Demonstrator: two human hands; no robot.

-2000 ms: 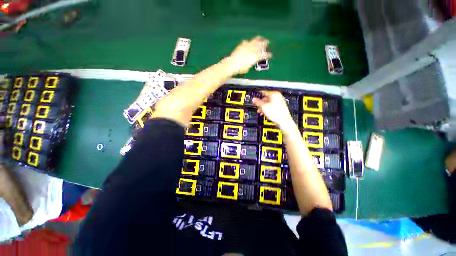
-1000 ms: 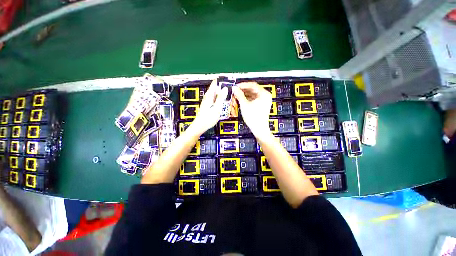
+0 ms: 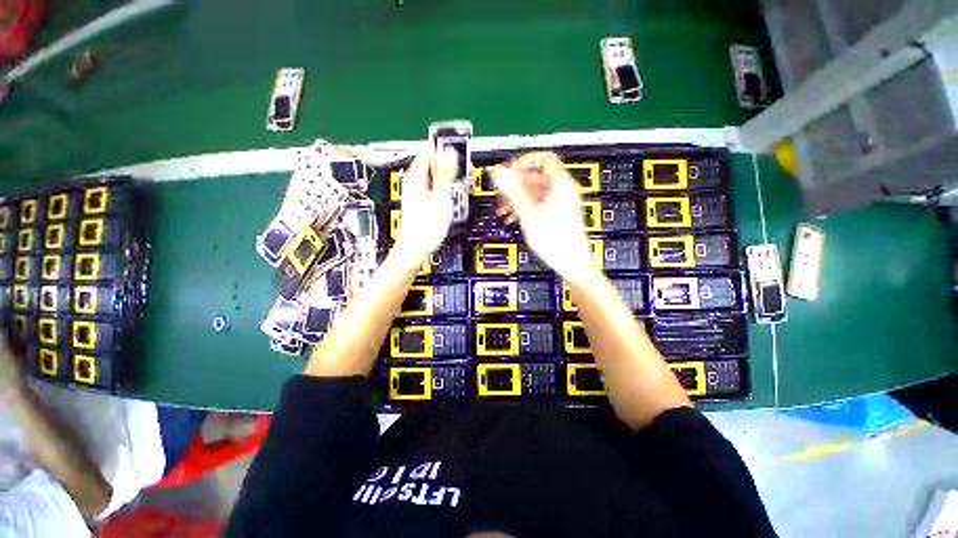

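Note:
My left hand [image 3: 429, 210] holds a pale mainboard with a dark screen [image 3: 453, 142] upright over the back-left part of the blister tray [image 3: 738, 363]. My right hand [image 3: 541, 194] is just to its right, apart from the board, fingers bent and blurred; whether it pinches anything small cannot be told. The tray holds columns of black front housings with yellow screen frames [image 3: 497, 338]. One place in the second column, below my hands, shows no yellow frame. My forearms hide parts of the tray.
A pile of pale board units [image 3: 305, 200] lies left of the tray, one yellow-framed piece [image 3: 305, 250] on it. Pale units [image 3: 622, 69] lie on the green belt behind the rail [image 3: 221, 161]. Two pale slabs [image 3: 807, 261] lie right. Another tray [image 3: 134, 284] and a person's arm [image 3: 53, 436] are left.
Two seconds ago my left hand was over the belt; it came back with a unit. Since one second ago, my right hand has moved away from the unit. Belt units have shifted left.

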